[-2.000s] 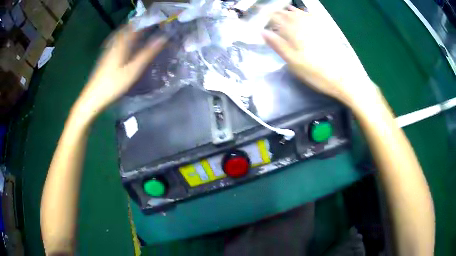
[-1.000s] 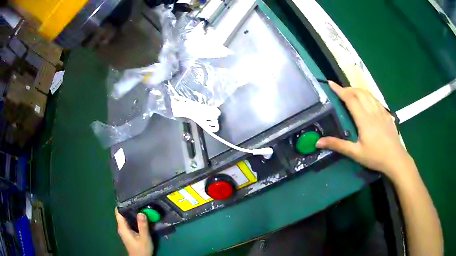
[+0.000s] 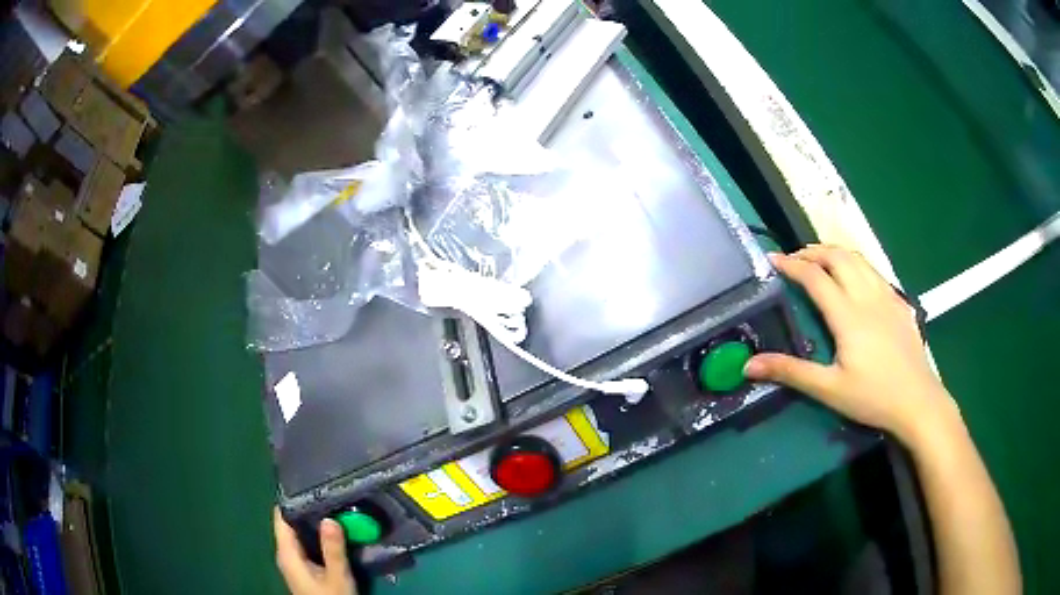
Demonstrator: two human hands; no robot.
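Note:
The bagging machine (image 3: 349, 395) has a dark grey top and a worn front panel. My left hand (image 3: 312, 558), partly cut off at the bottom edge, has its thumb on the left green button (image 3: 362, 525). My right hand (image 3: 866, 337) rests at the right front corner, thumb on the right green button (image 3: 727, 366). Neither hand holds a thing. A clear plastic bag (image 3: 314, 308) lies crumpled over the machine top. The coiled white adapter cord (image 3: 494, 305) lies at its near side, plug end (image 3: 634, 389) over the panel edge. No adapter block is clearly seen.
A slotted metal bracket (image 3: 465, 372) and a red button (image 3: 525, 466) are at the front centre. White blocks (image 3: 581, 76) stand at the far right corner. The conveyor's white rail (image 3: 773, 116) runs along the right. Cardboard boxes (image 3: 87, 122) are at far left.
Both hands have come back from the bag at the far end of the machine to the green buttons. The bag and cord now lie unheld. Over the last second the hands have stayed there.

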